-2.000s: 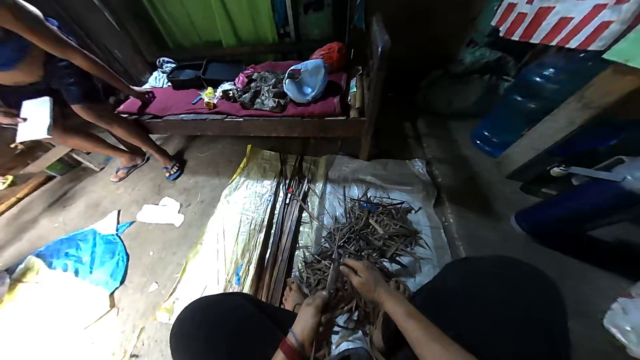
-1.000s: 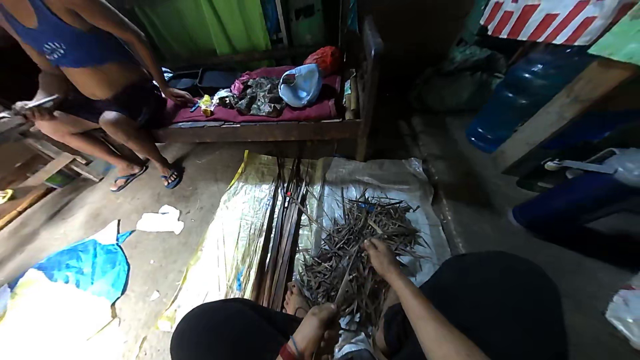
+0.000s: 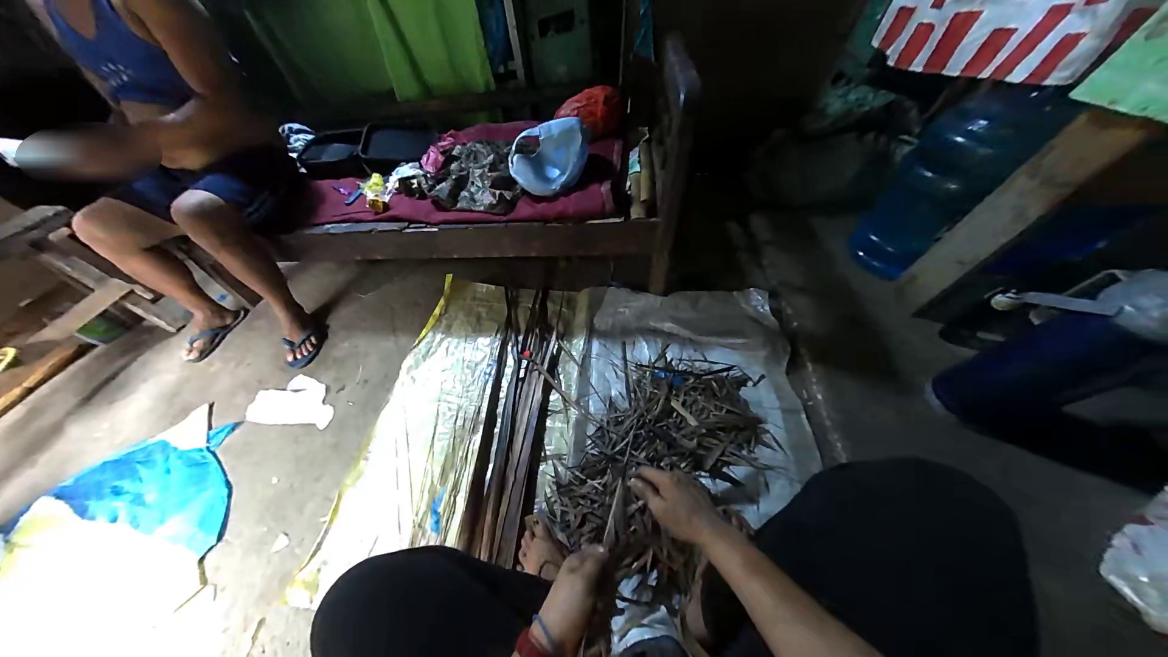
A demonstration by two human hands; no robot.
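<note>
My left hand (image 3: 577,584), with a red band at the wrist, is closed around the near end of a dry brown leaf strip (image 3: 618,516) between my knees. Just up and to the right, my right hand (image 3: 673,502) has its fingers bent at the strip's upper part; whether it pinches the strip is hard to tell. Under and beyond both hands lies a loose heap of short dry leaf pieces (image 3: 680,420) on a pale plastic sheet (image 3: 693,315). Long dark leaf strips (image 3: 520,429) lie side by side in a bundle left of the heap, on a yellowish sheet.
A person (image 3: 205,173) sits at the left end of a wooden bench (image 3: 474,242) holding a cap (image 3: 549,157), black trays and crumpled cloth. A blue plastic sheet (image 3: 146,493) and white cloth (image 3: 290,403) lie on the floor. Large blue water bottles (image 3: 940,182) stand at right.
My right hand has moved down, nearer my left hand, since one second ago. The seated person on the bench has come further into view and sits more upright, with a hand lifted off the bench.
</note>
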